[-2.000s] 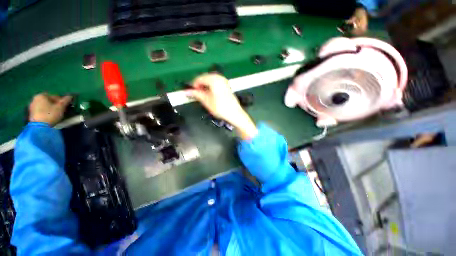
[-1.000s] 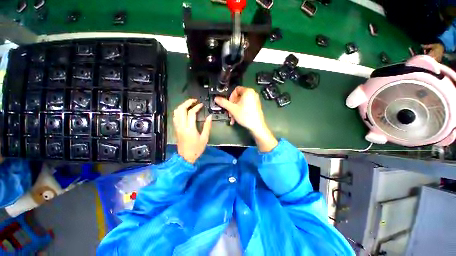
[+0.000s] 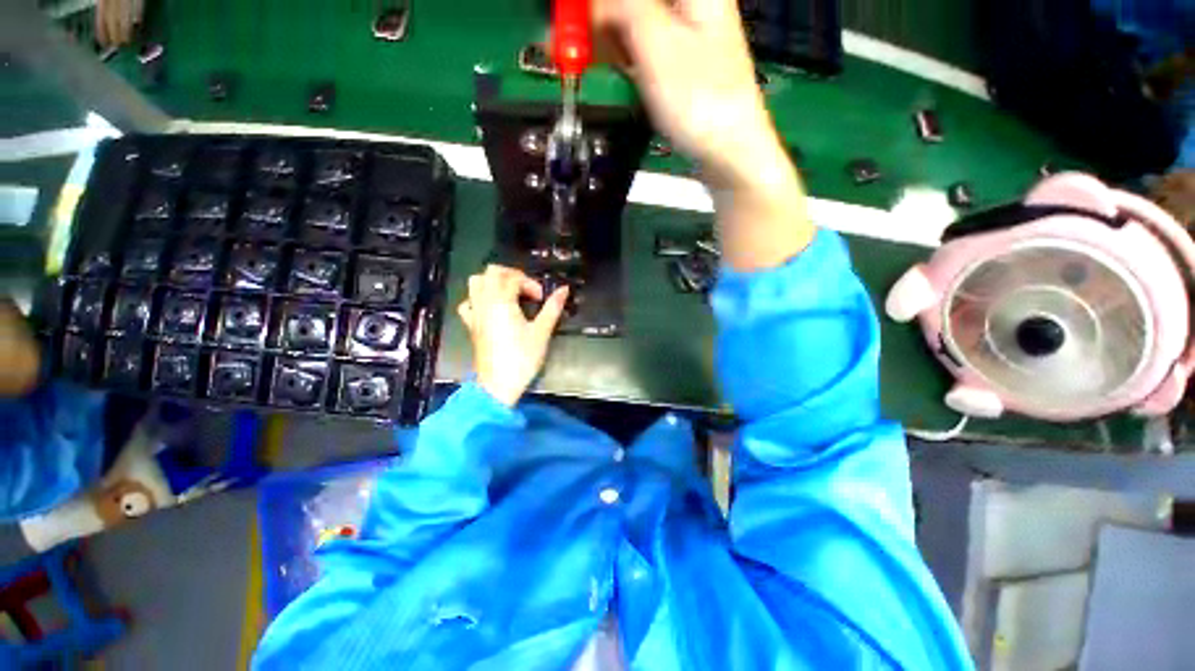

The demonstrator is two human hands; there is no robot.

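The toggle press [image 3: 564, 171] stands upright on the bench, its red handle [image 3: 573, 37] pointing up at the top edge. My left hand [image 3: 511, 328] is at the nest low on the press, thumb and fingertips around a small black unit [image 3: 550, 288] that they partly hide. My right hand [image 3: 675, 66] is raised at the top edge, blurred and partly cut off, with its fingers right beside the red handle; whether they grip it is unclear. A black blister tray [image 3: 446, 249] with black units in its pockets lies left of the press.
Loose black units [image 3: 692, 269] lie right of the press, partly behind my right arm. A pink fan [image 3: 1042, 308] stands at the right. Units sit spread along the green conveyor [image 3: 433, 79]. Another person's blue sleeve [image 3: 53, 446] shows at the left edge.
My right hand has gone from the nest up to the red handle. My left hand has stayed at the nest, its fingertips now closer in. The view has shifted slightly.
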